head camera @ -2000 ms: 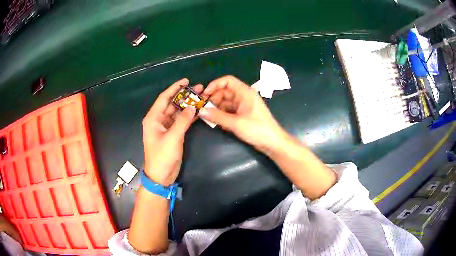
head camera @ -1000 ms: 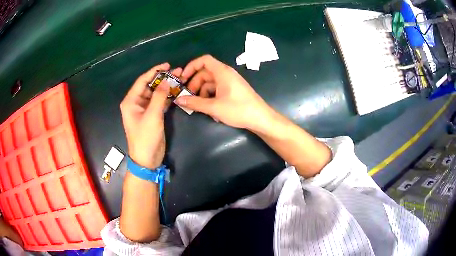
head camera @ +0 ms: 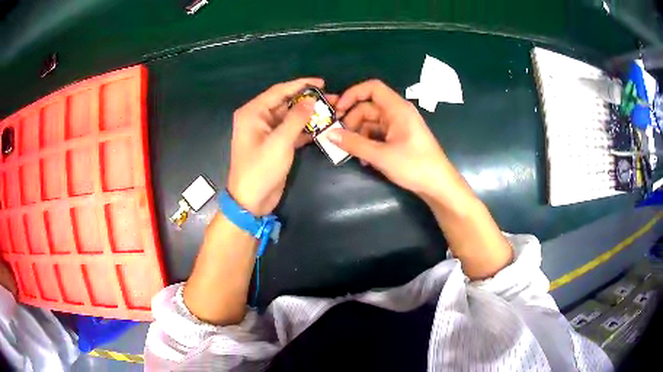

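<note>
My left hand (head camera: 270, 138) holds a small dark-framed watch housing (head camera: 314, 109) with gold-yellow parts inside, its thumb over the frame's left part. My right hand (head camera: 385, 134) pinches a white square display module (head camera: 334, 147) at the housing's lower edge. The two pieces touch or nearly touch; the join is partly hidden by fingers. A blue wrist strap (head camera: 244, 216) is on my left wrist. Another white display module (head camera: 198, 193) with a gold tail lies on the dark green bench, left of my left forearm.
A red tray (head camera: 150, 189) with square pockets is at left, one dark unit in it. A white wipe (head camera: 438, 83) lies beyond my right hand. A white perforated board (head camera: 574, 131) with cables is at right. Small dark units (head camera: 49, 65) sit on the belt. Another person's pale sleeve (head camera: 33, 330) shows bottom left.
The view has shifted. The display module now shows more of its white face below the housing, and both pieces are turned. Both hands keep their hold.
</note>
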